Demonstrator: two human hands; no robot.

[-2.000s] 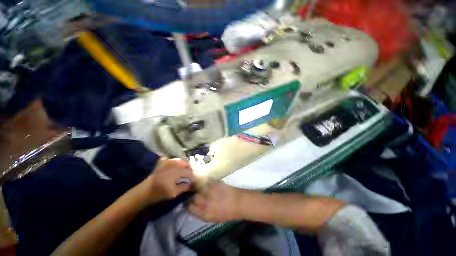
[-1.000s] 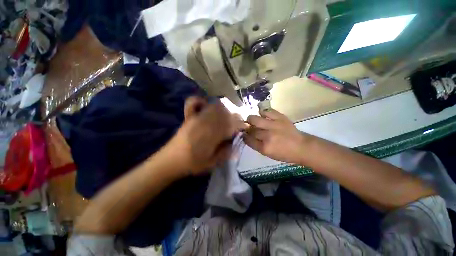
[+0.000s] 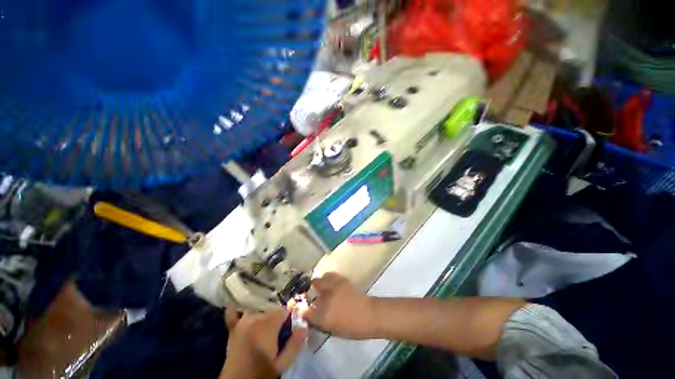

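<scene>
The cream sewing machine [image 3: 403, 96] lies diagonally across the view, with a green panel [image 3: 351, 203] and a lit white screen. My left hand [image 3: 259, 342] is at the needle area, fingers on navy cloth [image 3: 285, 331] with a pale edge beside it. My right hand [image 3: 337, 307] is just right of the needle, close to the left hand, its fingertips near the lit presser foot [image 3: 297, 303]. What the right fingers hold is too small and blurred to tell. A large navy bundle [image 3: 155, 340] lies left of the machine head.
A large blue fan [image 3: 148, 89] fills the upper left. A yellow-handled tool [image 3: 140, 222] slants behind the head. A pink and blue pen [image 3: 374, 237] and a black phone-like item [image 3: 466, 181] lie on the right. White and navy cloth [image 3: 548, 270] hangs past the green table edge [image 3: 459, 274].
The view has swung up from the close look at the needle, and the fan has come into view. Both hands remain at the needle; the left hand now sits lower, beside the presser foot.
</scene>
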